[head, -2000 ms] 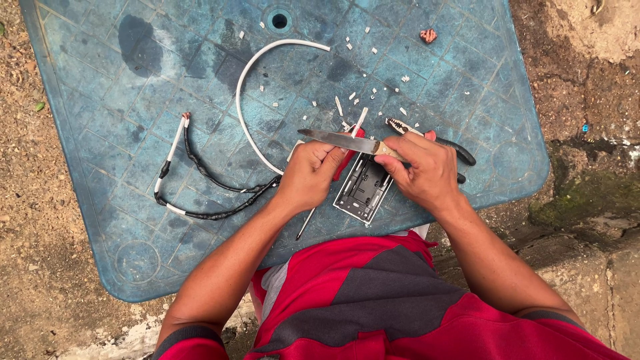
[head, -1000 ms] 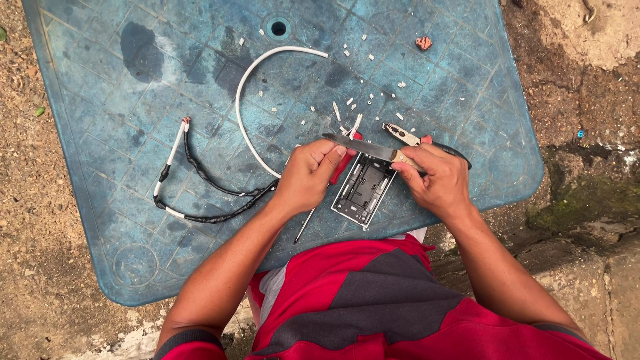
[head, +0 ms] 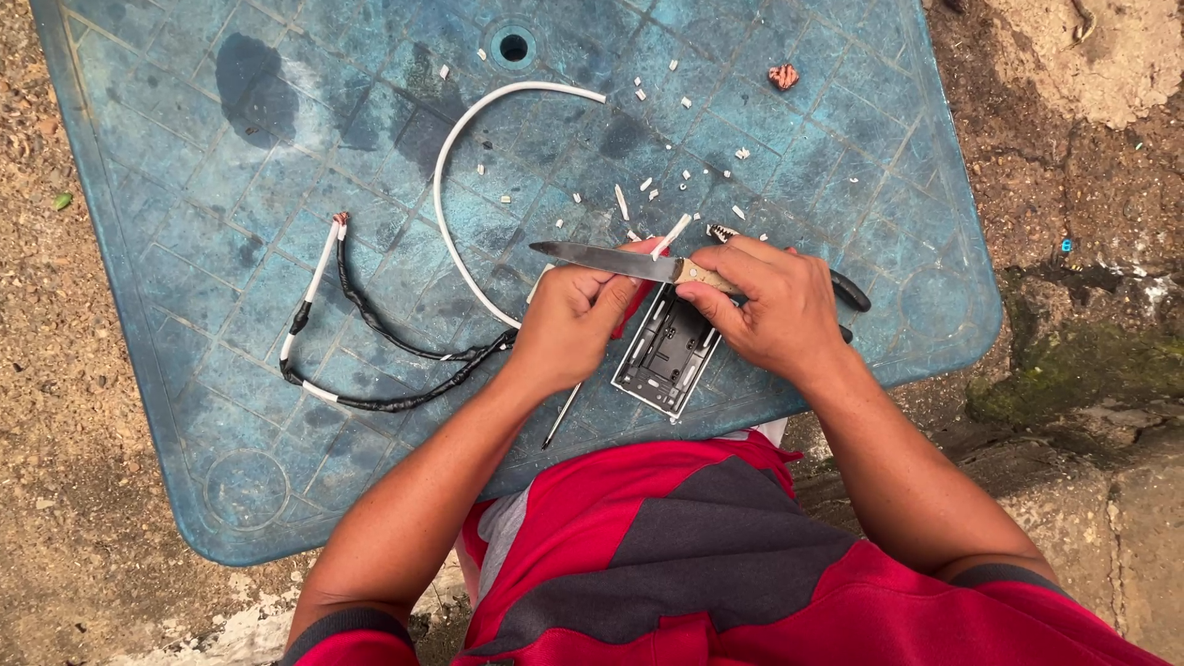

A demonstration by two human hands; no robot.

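My right hand (head: 772,301) grips the light, riveted handle of a knife (head: 601,260), whose dark blade points left across the fingers of my left hand (head: 573,314). The left fingers pinch a short white piece, perhaps cable (head: 672,236), that sticks up past the blade; their grip is partly hidden. Under the hands lies a screwdriver, its red handle (head: 635,305) partly covered and its shaft (head: 562,416) pointing toward me. A black and grey plastic frame (head: 668,356) lies between my wrists. Pliers (head: 849,291) with dark handles lie partly beneath my right hand.
On the blue plastic table (head: 370,499), a white cable (head: 444,185) curves behind my left hand. Black-taped wires (head: 398,403) with a bare copper end lie at the left. Several white scraps (head: 685,102) are scattered beyond the hands, with a copper wire bundle (head: 783,77) farther off.
The knife slid left between the two earlier frames' positions and my hands, then moved little; it still crosses my left fingers. The frame, pliers and cables stay where they lay.
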